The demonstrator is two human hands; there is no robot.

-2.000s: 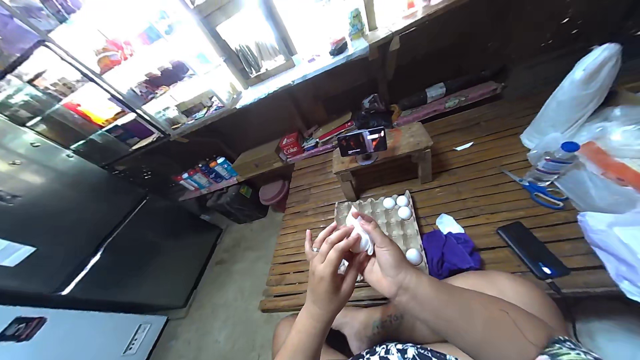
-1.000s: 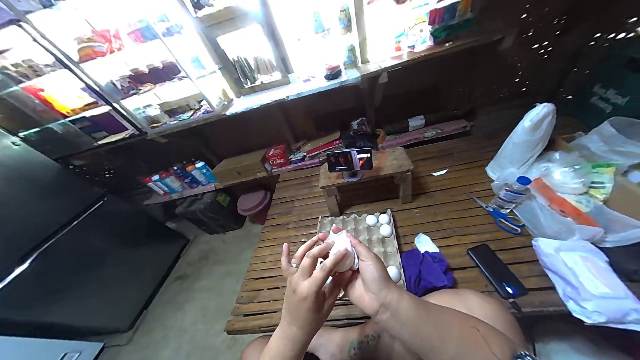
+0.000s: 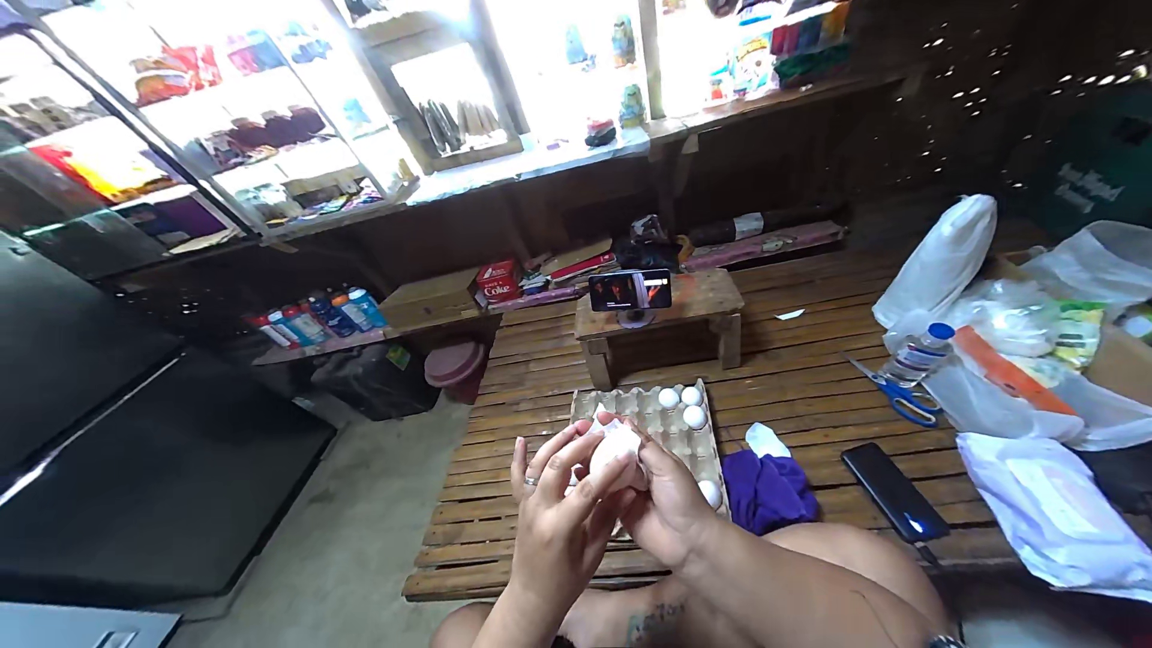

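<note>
A white wipe or tissue (image 3: 621,443) wraps a rounded white object, apparently an egg, between my hands. My left hand (image 3: 562,490) presses its fingers on the front of it, a ring on one finger. Around the right side of the same bundle curls my right hand (image 3: 670,508). Beneath and behind them lies a cardboard egg tray (image 3: 646,400) with several white eggs (image 3: 694,417) in its cups, another egg (image 3: 709,493) by my right wrist. A purple cloth (image 3: 769,490) with a white piece at its top lies right of the tray.
A phone on a stand (image 3: 630,291) is on a small wooden stool (image 3: 657,315) behind the tray. To the right are blue-handled scissors (image 3: 907,400), a clear bottle (image 3: 920,355), a black phone (image 3: 895,502), a white wipes pack (image 3: 1048,508) and plastic bags (image 3: 940,261) on the slatted bamboo platform.
The view has shifted. Both hands have stayed together on the wrapped object, with the fingers changing place on it. Eggs and tray look unchanged.
</note>
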